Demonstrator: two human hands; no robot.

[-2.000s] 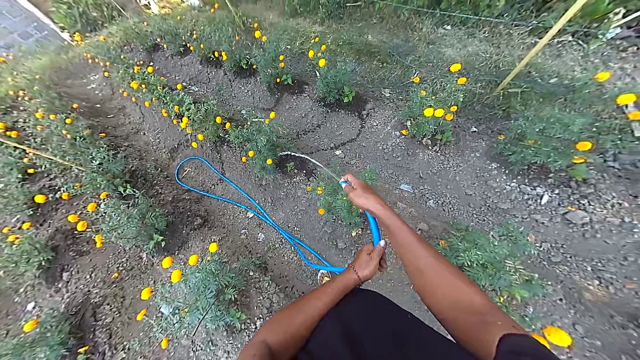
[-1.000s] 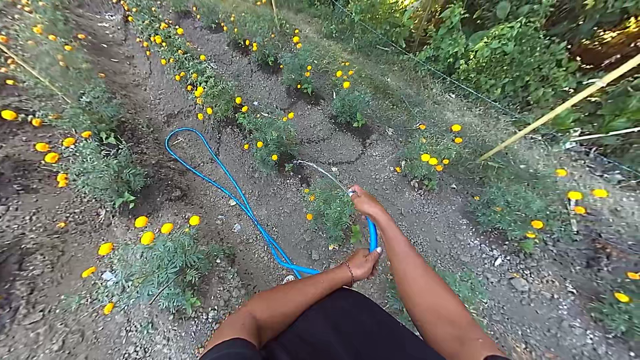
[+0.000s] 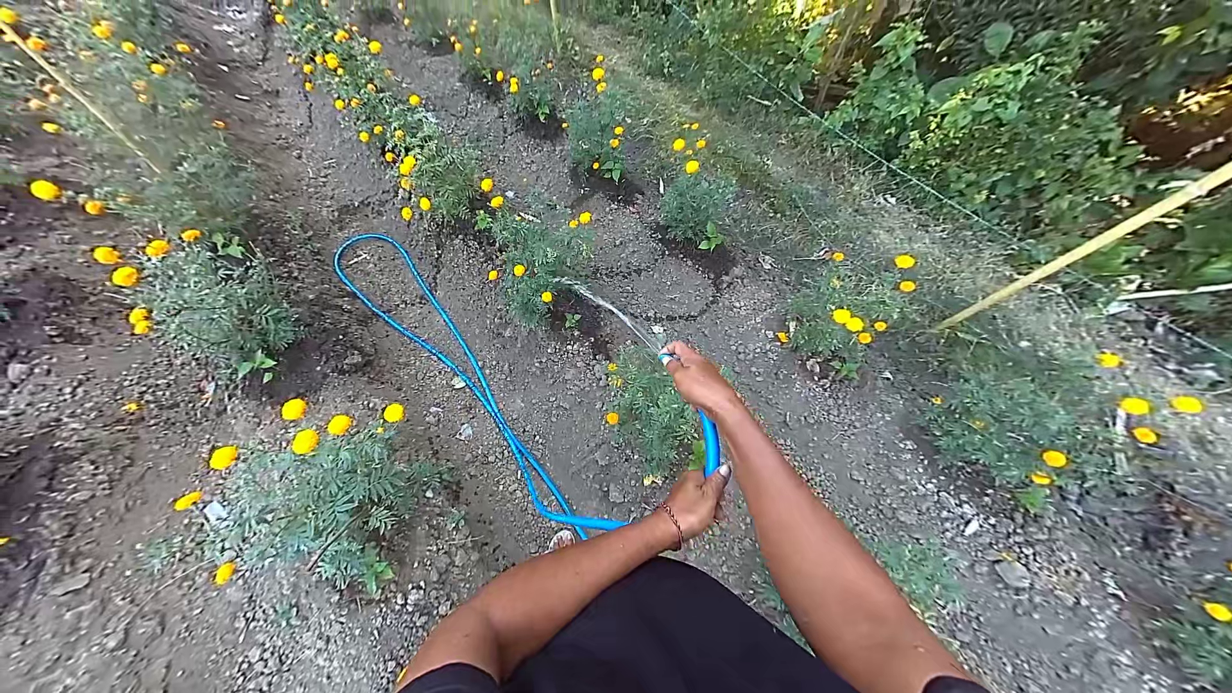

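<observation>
My right hand (image 3: 702, 381) grips the blue garden hose (image 3: 711, 443) close to its open end, where a thin stream of water (image 3: 621, 313) arcs out to the upper left. The water reaches the base of a marigold plant (image 3: 539, 260). Lower down, my left hand (image 3: 695, 505), with a thin bracelet at the wrist, is closed around the same hose. From there the hose runs left and lies on the soil in a long narrow loop. Just beyond my hands a small marigold plant (image 3: 654, 404) stands partly behind the hose.
Rows of marigolds with yellow blooms (image 3: 327, 491) grow on both sides in dry, stony soil. A slanting bamboo pole (image 3: 1088, 252) stands at the right, near a thin green line (image 3: 905, 173) strung before dense bushes (image 3: 1001, 125). Another thin stick (image 3: 77, 96) leans at the upper left.
The view has turned, bringing more of the bushes and the bamboo pole into sight. Both hands keep their hold on the hose, and the water still flows.
</observation>
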